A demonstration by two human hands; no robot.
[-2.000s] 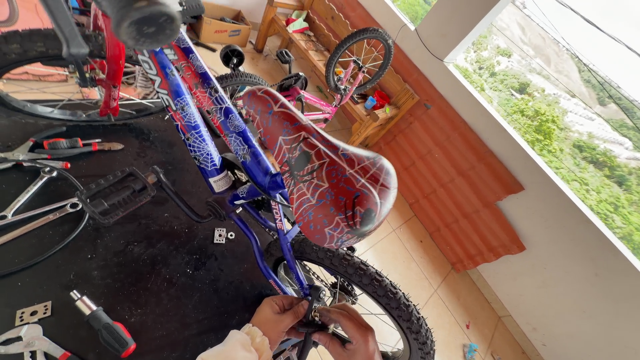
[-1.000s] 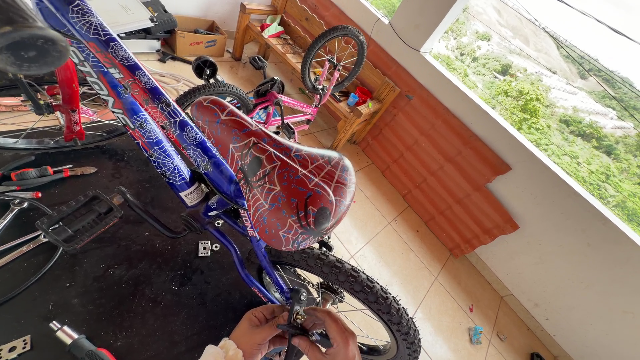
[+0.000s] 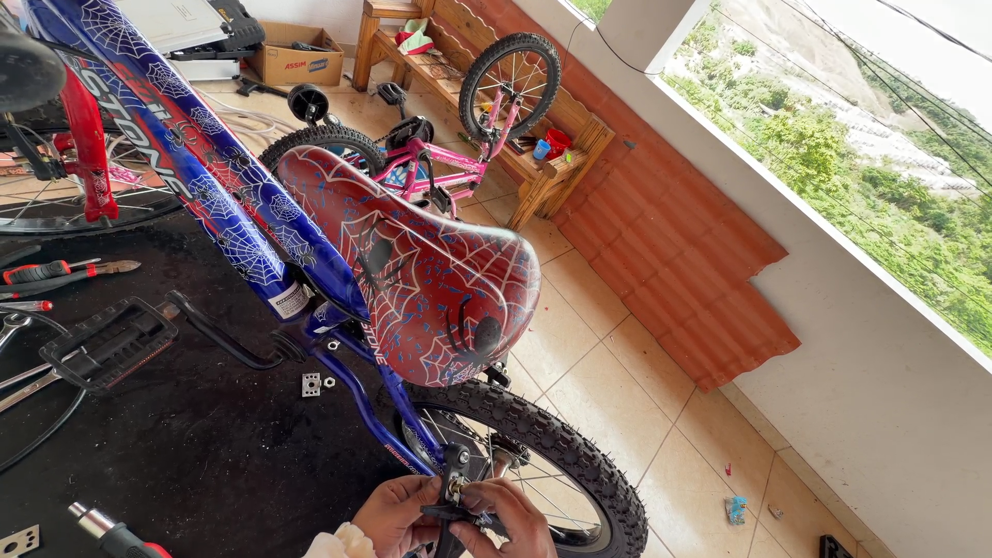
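A blue children's bicycle frame (image 3: 232, 194) with web patterns lies across a black work surface, its red web-print saddle (image 3: 434, 287) at the centre. Beside the rear wheel's knobby tyre (image 3: 573, 442), at the bottom, both hands meet at a black metal bracket (image 3: 453, 465) near the wheel axle. The fingers of my left hand (image 3: 399, 511) pinch its left side. My right hand (image 3: 504, 515) holds a small dark part against it from the right, next to a brass-coloured bolt (image 3: 456, 490). The fingers partly hide the small part, so its exact kind is unclear.
On the black work surface (image 3: 232, 434) lie a drilled metal plate (image 3: 311, 385), a nut (image 3: 329, 382), a screwdriver (image 3: 116, 535), pliers (image 3: 101, 269) and wrenches. Behind stand a pink bicycle (image 3: 434, 167), a wooden bench (image 3: 573, 178) and a cardboard box (image 3: 298, 58).
The view has shifted somewhat since the first frame. Both hands stay together at the bracket by the rear wheel, and their fingers have changed position around it.
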